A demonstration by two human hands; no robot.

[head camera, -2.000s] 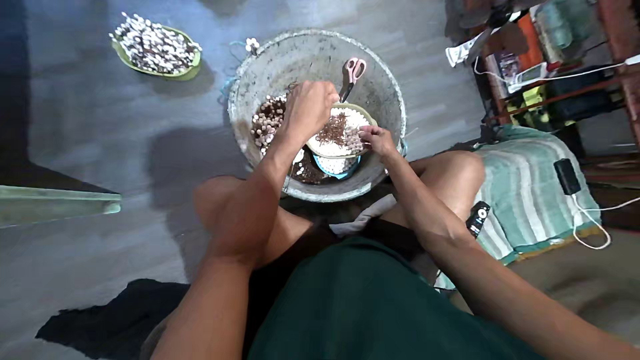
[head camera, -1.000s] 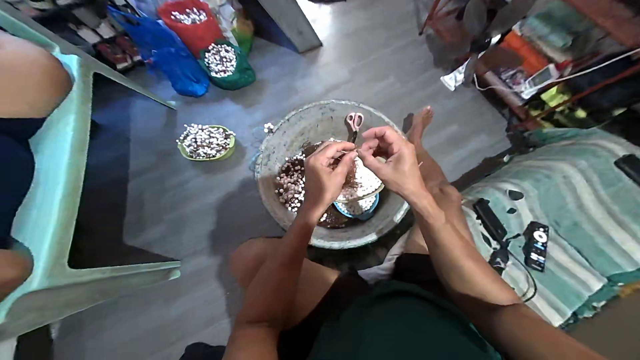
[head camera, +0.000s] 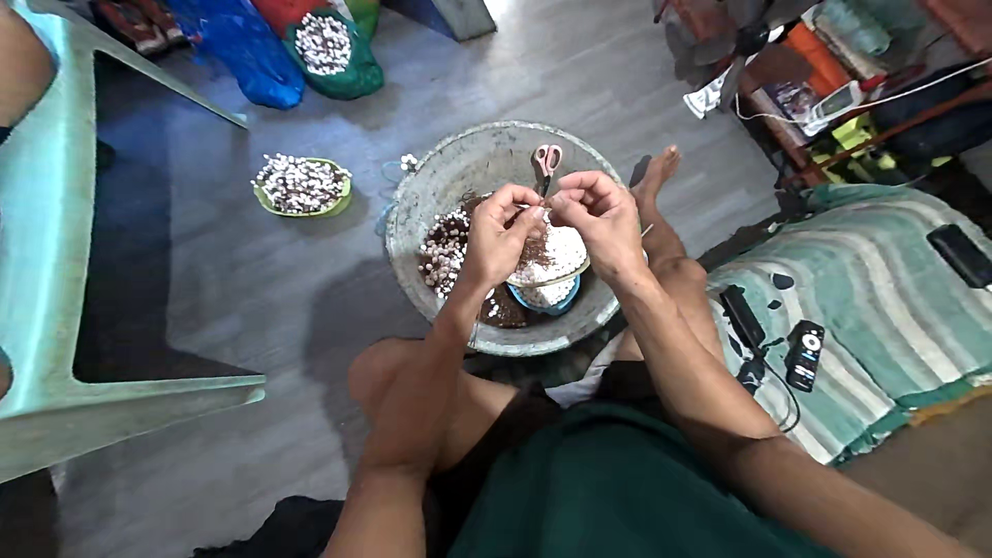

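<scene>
My left hand (head camera: 504, 229) and my right hand (head camera: 601, 221) meet above a large round grey basin (head camera: 411, 271), thumbs and forefingers pinched close together on something thin and small, too small to make out. Under them a shallow dish holds small white pieces (head camera: 564, 249) with thin brown strands (head camera: 535, 252) on top. It rests over a blue bowl (head camera: 571, 298) of more white pieces. Brown and white beadlike pieces (head camera: 444, 260) lie at the basin's left side. Pink-handled scissors (head camera: 547, 161) lean at its far side, just beyond my fingers.
A green dish (head camera: 341, 203) of white and brown pieces stands on the floor at left. Beyond are a green bag (head camera: 363, 74) and a blue bag (head camera: 267, 74). A pale green plastic chair (head camera: 54, 232) bears part of a person. At right, a remote control (head camera: 806, 356) lies on striped cloth (head camera: 876, 294).
Two seconds ago my hands were apart, my right one at the dish's edge; now both are together above it. The view has shifted, showing the chair and bags.
</scene>
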